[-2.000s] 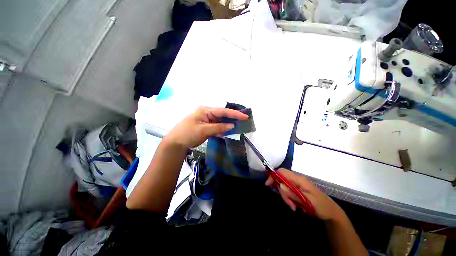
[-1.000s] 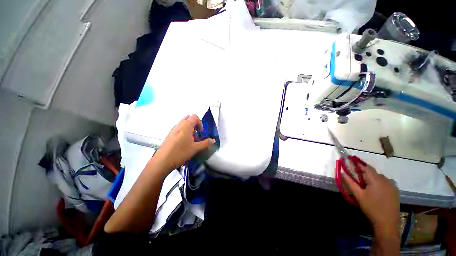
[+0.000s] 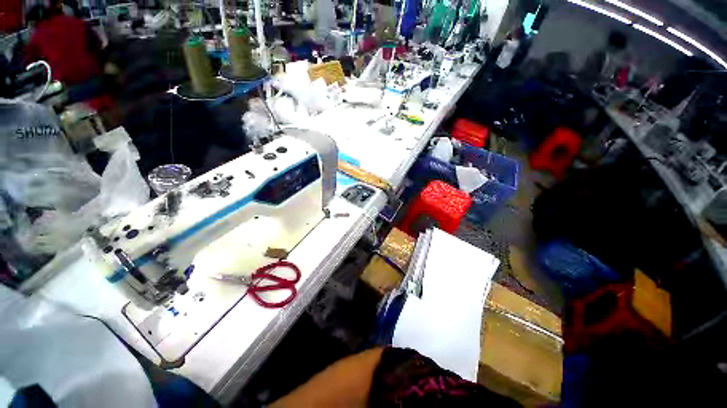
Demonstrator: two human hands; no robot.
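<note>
The scissors (image 3: 273, 284) with red loop handles lie on the bed of the white sewing machine (image 3: 215, 191), blades toward the needle area. A small brown block (image 3: 277, 253) lies beside them. A bare forearm in a dark sleeve shows at the bottom edge; its hand is cut off by the frame, and I cannot tell for certain which arm it is. My left hand and right hand are not in view. White material (image 3: 72, 351) lies at the lower left, with a small dark blue patch at the corner.
A stack of white pieces (image 3: 446, 299) sits on cardboard boxes (image 3: 522, 351) right of the table. Beyond are a red stool (image 3: 438, 207) and a blue crate (image 3: 490, 179). Olive-green thread cones (image 3: 203, 68) stand behind the machine. A person in red is at the far upper left.
The view has swung right and up. The scissors have left my right hand and lie on the machine bed. My left hand and the dark piece are out of view.
</note>
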